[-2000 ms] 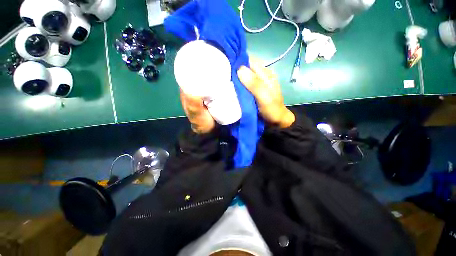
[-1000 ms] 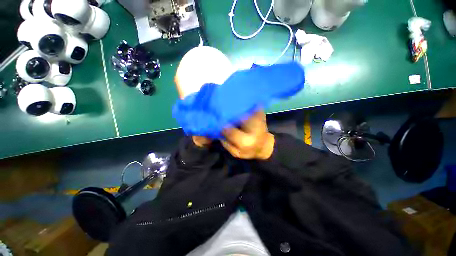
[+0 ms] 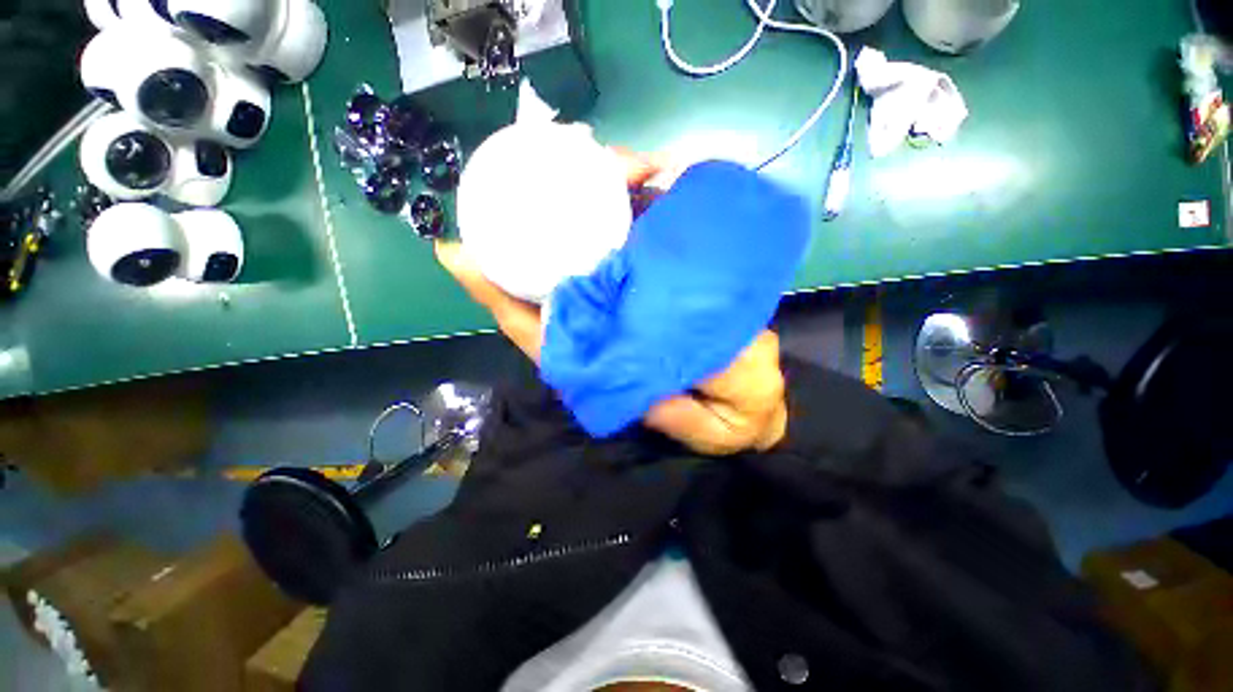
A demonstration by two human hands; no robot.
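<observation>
A white camera (image 3: 538,210) is held above the front edge of the green bench, its large round head toward the bench; its smaller part is hidden by the cloth. My left hand (image 3: 494,300) holds it from the left and below, with fingers partly hidden behind it. My right hand (image 3: 730,403) grips the bright blue cleaning cloth (image 3: 690,284), which lies over the camera's lower right side. Most of the right fingers are covered by the cloth.
Finished cameras (image 3: 173,95) are grouped at the left. Shiny black lens covers (image 3: 392,156) lie beside a metal fixture (image 3: 480,34). A white cable (image 3: 825,102), thin tool (image 3: 844,169), white tissue (image 3: 909,102) and plain housings (image 3: 960,16) are at the right. Two stools (image 3: 304,534) stand below.
The cloth has gone from hanging behind the camera to bunched over its lower right side. My right hand has moved lower with it. The view has shifted, showing the fixture more fully than at first.
</observation>
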